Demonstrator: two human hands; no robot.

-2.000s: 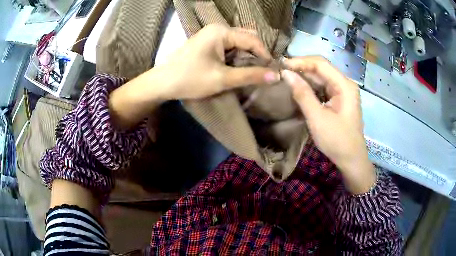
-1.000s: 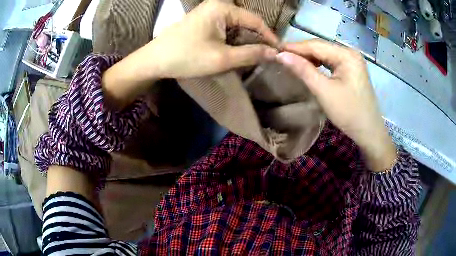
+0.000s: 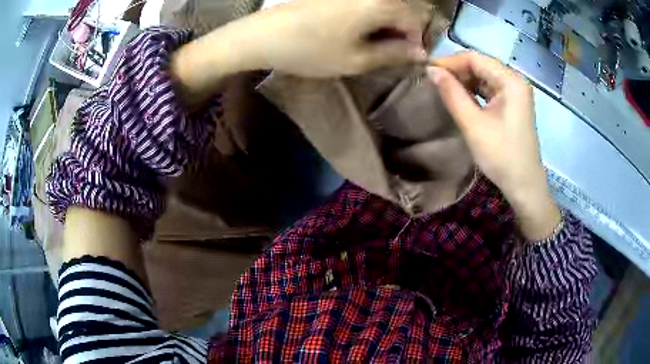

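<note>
A brown corduroy garment piece point(image 3: 324, 128) hangs from my two hands above my lap, its smoother inner side showing as an open fold with frayed threads at the lower corner. My left hand point(image 3: 349, 39) pinches the cloth's upper edge at the top centre; its fingers are partly hidden and slightly blurred. My right hand point(image 3: 492, 121) pinches the same edge just to the right, thumb and forefinger close to the left hand's fingertips. No tool shows in either hand.
The silver needle plate point(image 3: 499, 35) and machine bed lie at upper right, with a red-and-black item point(image 3: 639, 99) at the right edge. A white box of oddments point(image 3: 89, 53) stands at upper left. More brown cloth point(image 3: 192, 284) hangs at left.
Both hands and the cloth have shifted slightly right. My left hand has moved up and turned, its thumb now less visible. The machine parts and box sit higher in view.
</note>
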